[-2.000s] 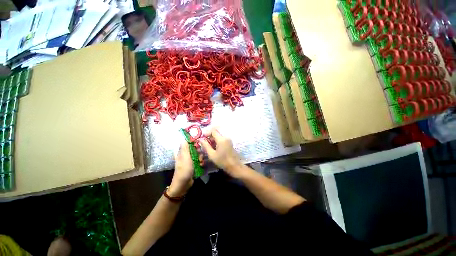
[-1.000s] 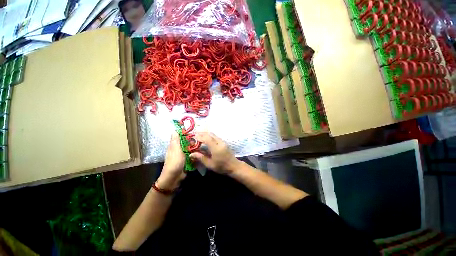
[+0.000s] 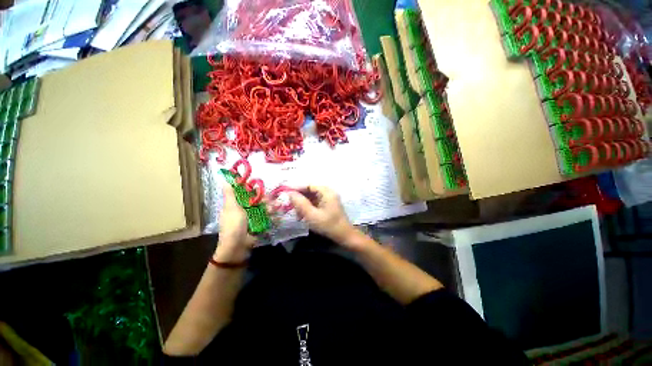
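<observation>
My left hand point(image 3: 234, 223) holds a strip of green bases point(image 3: 255, 217) that slants from upper left to lower right. Two red curved pieces point(image 3: 252, 189) stand on the strip's upper part; its lower part shows bare green. My right hand point(image 3: 322, 210) pinches a red curved piece point(image 3: 282, 195) between thumb and fingers, just right of the strip. Whether that piece touches the strip is hard to tell. A tangled heap of red curved pieces point(image 3: 264, 107) lies in front of my hands on a whitish sheet point(image 3: 357, 175).
A clear plastic bag point(image 3: 293, 28) lies behind the heap. Cardboard sheets point(image 3: 104, 150) with green bases point(image 3: 11, 136) are stacked at left. Stacked boards point(image 3: 486, 107) with rows of finished assemblies point(image 3: 593, 93) stand at right. Papers point(image 3: 64, 32) lie back left; a white-edged dark side table point(image 3: 540, 268) is low right.
The strip in my left hand has moved left and tilted, with two red pieces now clearly on it. My right hand has moved off the strip to the right, holding a red piece.
</observation>
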